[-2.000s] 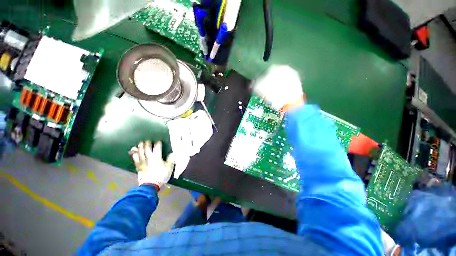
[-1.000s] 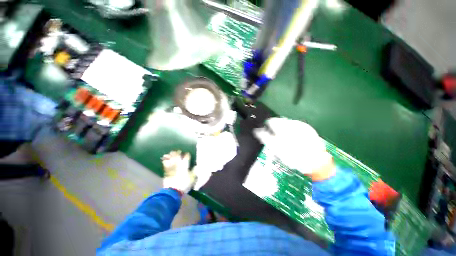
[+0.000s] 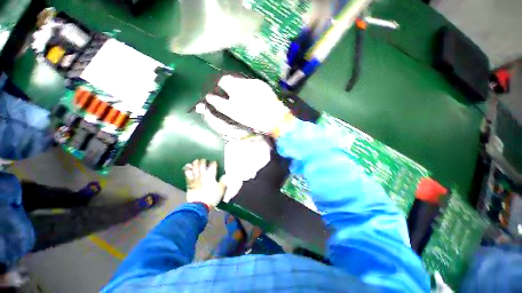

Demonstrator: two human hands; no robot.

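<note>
My right hand [image 3: 249, 106], in a white glove with an orange cuff edge, lies over the round silver pot [image 3: 220, 123] and hides most of it. Whether its fingers hold anything cannot be told. My left hand [image 3: 203, 184], in a cream glove, rests on the bench edge with fingers apart and nothing in it. A crumpled white cloth [image 3: 246, 163] lies just right of it, below the pot. The green circuit board [image 3: 372, 160] lies solder side up on the black mat [image 3: 272, 191], partly under my right sleeve.
An assembled board [image 3: 109, 86] with orange parts lies at left. A clear hood [image 3: 212, 26] and bundled cables [image 3: 320, 48] stand at the back. Another green board [image 3: 458, 240] and an orange-red pad [image 3: 430, 190] are at right. A black block [image 3: 462, 64] sits back right. A person's legs [image 3: 68, 214] show lower left.
My right hand has moved left from above the green board to the silver pot, covering it. My left hand stays at the bench edge. The person's legs at left have come into view.
</note>
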